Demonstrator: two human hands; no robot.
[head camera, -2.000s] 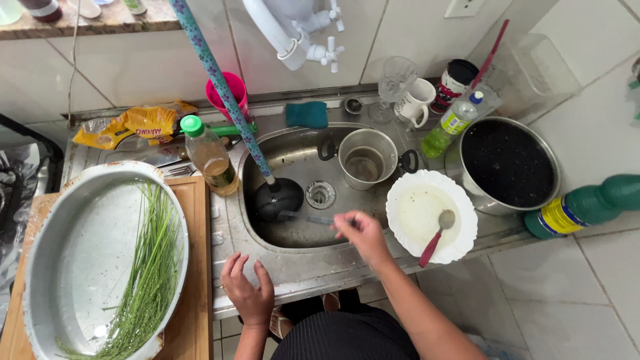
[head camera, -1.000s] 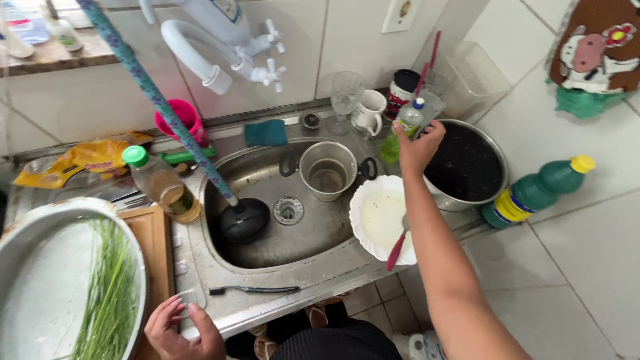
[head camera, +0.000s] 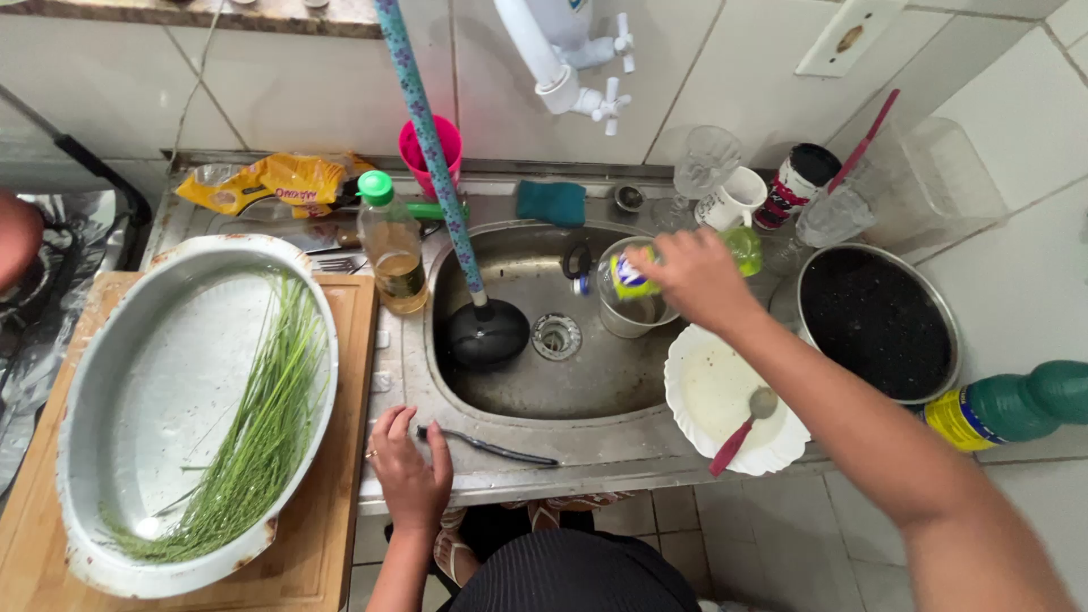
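Note:
My right hand (head camera: 693, 276) grips a dish soap bottle (head camera: 633, 274) with green liquid, tipped on its side above a metal pot (head camera: 625, 319) in the sink (head camera: 544, 399). The bottle's cap points left. My left hand (head camera: 412, 459) rests on the counter's front edge, fingers spread, beside a black toothbrush (head camera: 493, 446); whether it touches the handle or holds something thin is unclear. A black rubber plunger (head camera: 489, 333) with a patterned handle stands in the sink, left of the drain (head camera: 557, 337). Right of the sink is a white scalloped bowl (head camera: 705, 387) holding a red-handled spoon (head camera: 739, 433).
Left, an oval metal basin (head camera: 81, 408) with green stalks lies on a wooden board (head camera: 353, 340). Behind are an amber-liquid bottle (head camera: 393, 255), a pink cup (head camera: 416, 157), a teal sponge (head camera: 551, 202) and a white mug (head camera: 733, 200). Right are a large pot (head camera: 952, 340) of dark contents and a green bottle (head camera: 1003, 404).
My right hand has lifted the soap bottle from among the things behind the bowl, brought it left and tipped it over the pot. The toothbrush, near my right hand two seconds ago, lies on the counter.

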